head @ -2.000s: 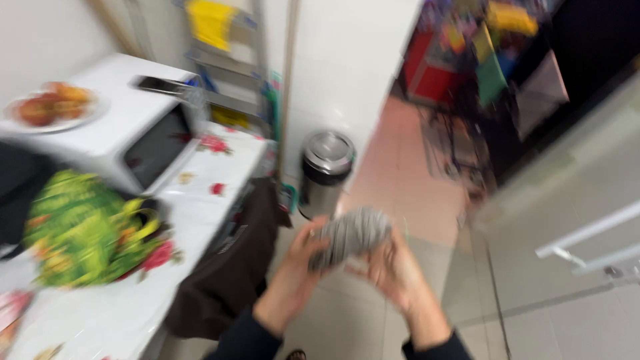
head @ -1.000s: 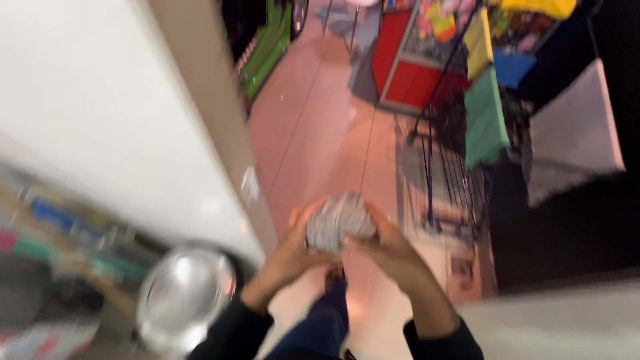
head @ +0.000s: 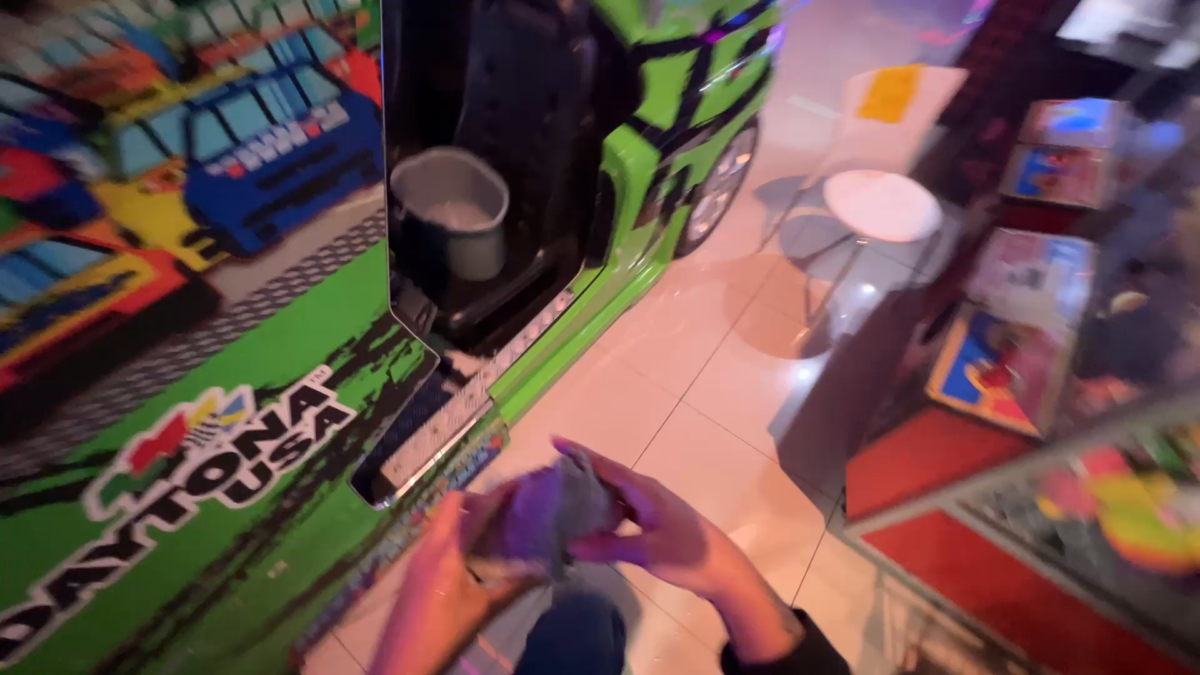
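A bunched grey cloth (head: 562,511) sits between my two hands at the lower middle of the head view, tinted purple by the light. My left hand (head: 478,553) closes around its left side, and my right hand (head: 647,525) grips its right side with bent fingers. Blur hides the cloth's folds and some fingertips. Inside the green racing arcade cabinet (head: 309,525), up and left of my hands, a grey plastic bucket (head: 455,211) stands on the dark cabin floor.
A round white-seated chair (head: 881,206) with an orange-yellow patch on its backrest stands on the tiled floor (head: 656,403). To the right is a red-based display case (head: 975,572) with colourful things behind glass. A metal sill (head: 478,394) edges the cabinet's opening.
The view has moved from a room with a table, through a doorway, to the arcade cabinet. Both hands still hold the grey cloth.
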